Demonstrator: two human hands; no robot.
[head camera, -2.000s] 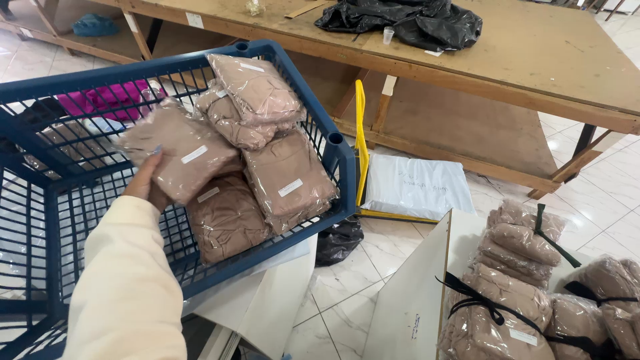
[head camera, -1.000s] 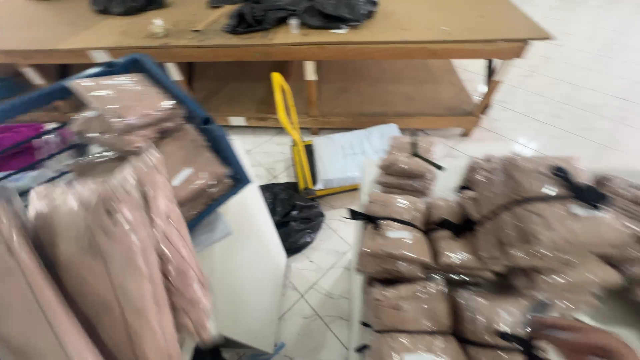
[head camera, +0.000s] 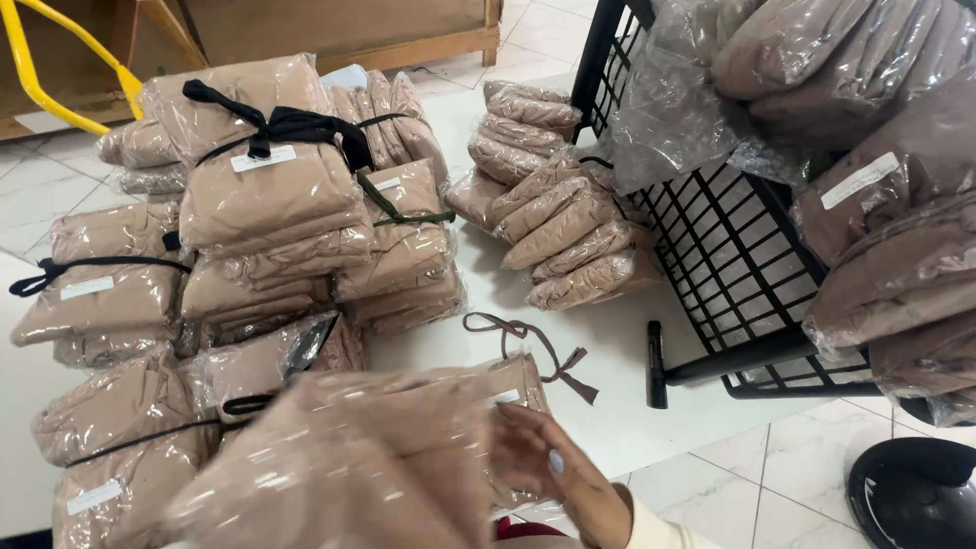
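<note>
A blurred, plastic-wrapped tan garment packet (head camera: 343, 465) fills the lower middle, tilted above the table. My right hand (head camera: 560, 465) is beside its right edge, fingers bent and thumb apart; whether it grips the packet is unclear. Another tan packet (head camera: 515, 377) lies partly hidden behind the fingers. My left hand is out of view, so its hold on the blurred packet does not show. Bundles of similar packets tied with black bands (head camera: 274, 191) cover the table's left side. A loose brown strip (head camera: 526, 335) lies knotted near the middle.
Several untied packets (head camera: 564, 221) lean in a row by a black wire basket (head camera: 732, 252), which is loaded with more wrapped garments (head camera: 907, 267). A black marker (head camera: 656, 366) lies on the white table (head camera: 610, 427). A yellow metal frame (head camera: 69, 69) and a black round object (head camera: 915, 488) stand beyond it.
The view has swung far right, from the blue crate to the table of tied bundles. Two seconds ago my left hand was on a packet in that crate; now my right hand shows at the table.
</note>
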